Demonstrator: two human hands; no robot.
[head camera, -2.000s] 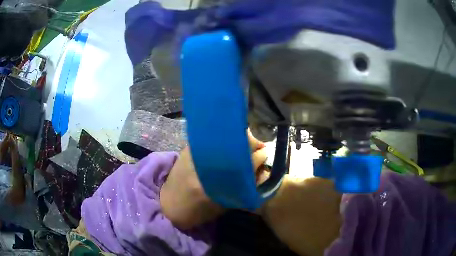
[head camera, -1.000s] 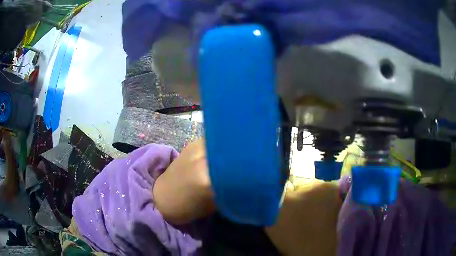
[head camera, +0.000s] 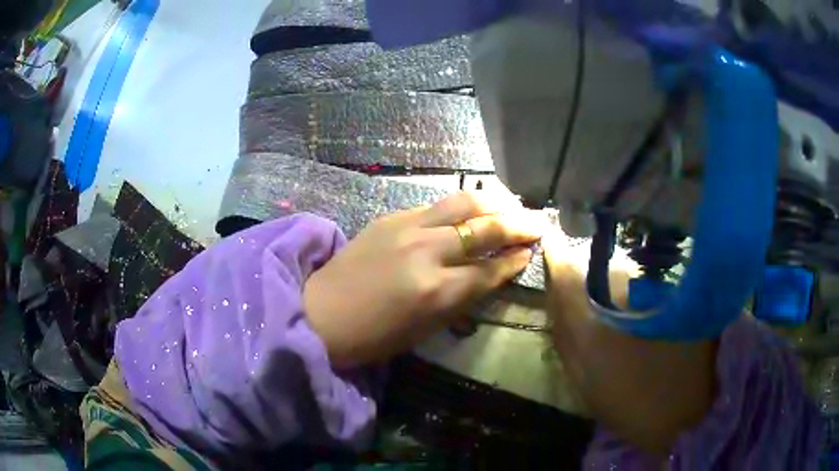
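Note:
My left hand (head camera: 414, 276), with a ring and a lilac sleeve, has its fingertips together on a grey band end (head camera: 532, 269) near the brightly lit needle area (head camera: 550, 219). My right hand (head camera: 626, 359) is partly hidden behind the blue guard (head camera: 736, 193); its fingers reach towards the same spot and glare blurs them. The white sewing machine head (head camera: 538, 101) stands above. Grey bands (head camera: 391, 124) lie in an overlapped row left of the head and run under it.
Blue tape strips (head camera: 110, 87) lie on the white table (head camera: 189, 101). A loose pile of plaid and grey pieces (head camera: 92, 253) is at my left. A purple cloth (head camera: 432, 18) is round the machine head. A blue tension knob (head camera: 783, 293) is at the right.
The view has shifted, so the blue guard now appears farther right. My left hand, its ring and the row of grey bands now show, where the guard covered much of them before.

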